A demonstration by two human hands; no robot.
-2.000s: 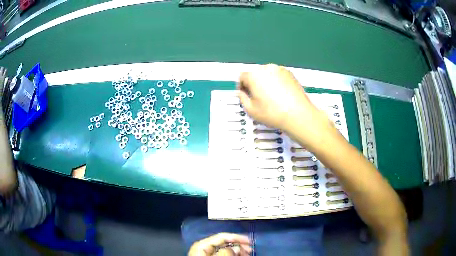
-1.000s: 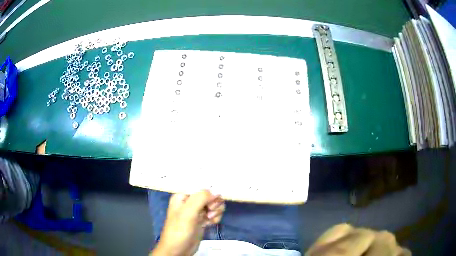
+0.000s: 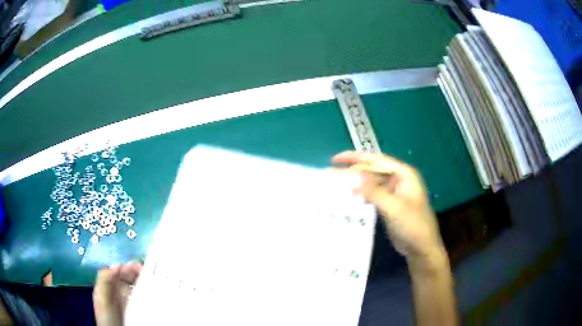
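Note:
The white board [image 3: 255, 235] is tilted and blurred in front of me, its lower edge cut off by the picture. A few small dark marks or parts show near its right side. My left hand [image 3: 117, 290] is at the board's left edge, its fingers partly hidden by the board, and appears to hold it. My right hand [image 3: 392, 191] grips the board at its upper right corner.
Loose silvery rings [image 3: 96, 204] lie scattered on the green bench at left. A grey strip fixture [image 3: 357, 118] lies beyond my right hand. Another strip [image 3: 191, 20] is on the far green surface. Stacked boards [image 3: 488, 108] stand at far right.
The board has turned and moved down towards me. My left hand has gone from its near edge to its left edge; my right hand has come up to its right corner. The view has shifted right.

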